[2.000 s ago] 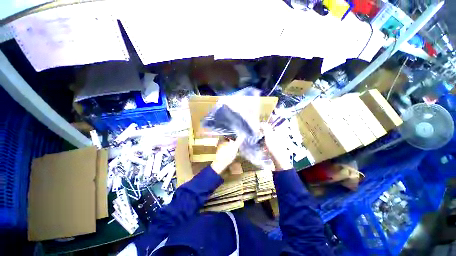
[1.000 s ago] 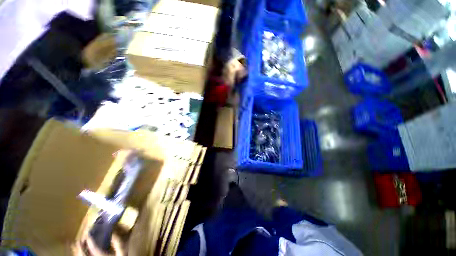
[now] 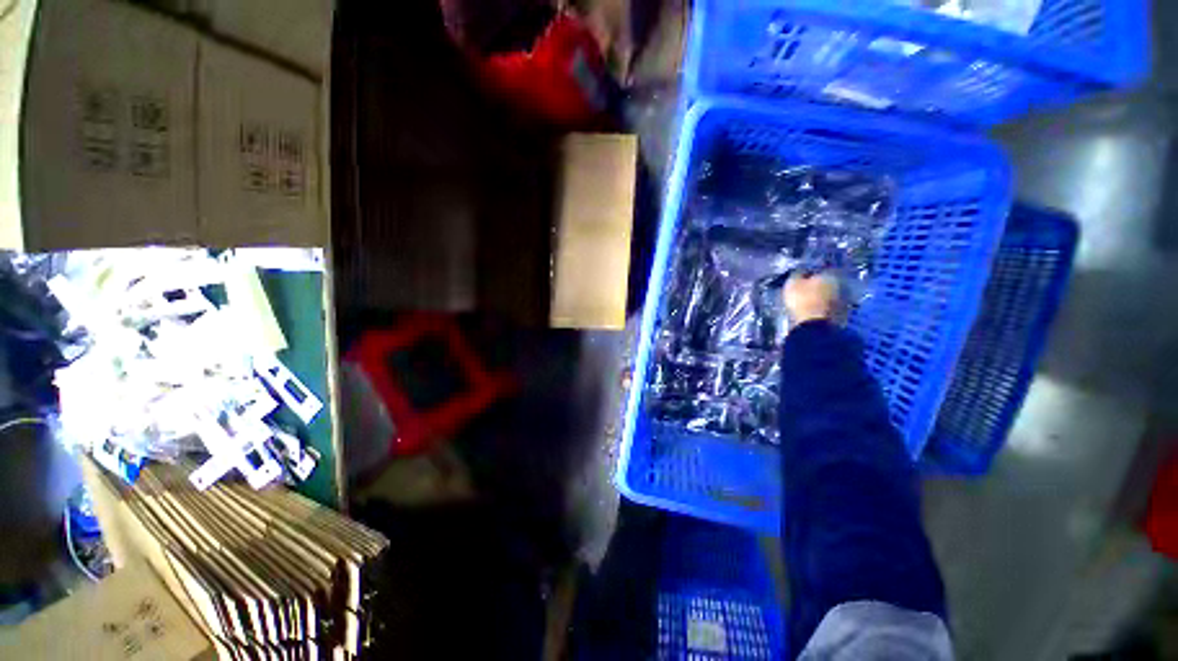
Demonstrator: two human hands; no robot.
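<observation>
A blue plastic crate (image 3: 950, 291) with latticed sides stands right of centre. Dark parts in clear, shiny poly bags (image 3: 730, 304) lie in it. My right hand (image 3: 811, 297) reaches into the crate from below and is on the bagged parts near their right side. Its fingers are partly hidden, so I cannot tell if they grip a bag. My left hand is out of the picture.
At left, flattened cartons (image 3: 278, 555) are stacked beside white and silver pieces (image 3: 181, 362) and printed closed cartons (image 3: 116, 142). A red stool-like object (image 3: 426, 375) and a brown cardboard piece (image 3: 594, 233) lie between bench and crate. More blue crates (image 3: 891, 58) adjoin it.
The view has swung right and down from the bench to the crate. The open carton and the bagged part at it are out of view. My right hand is now in the crate.
</observation>
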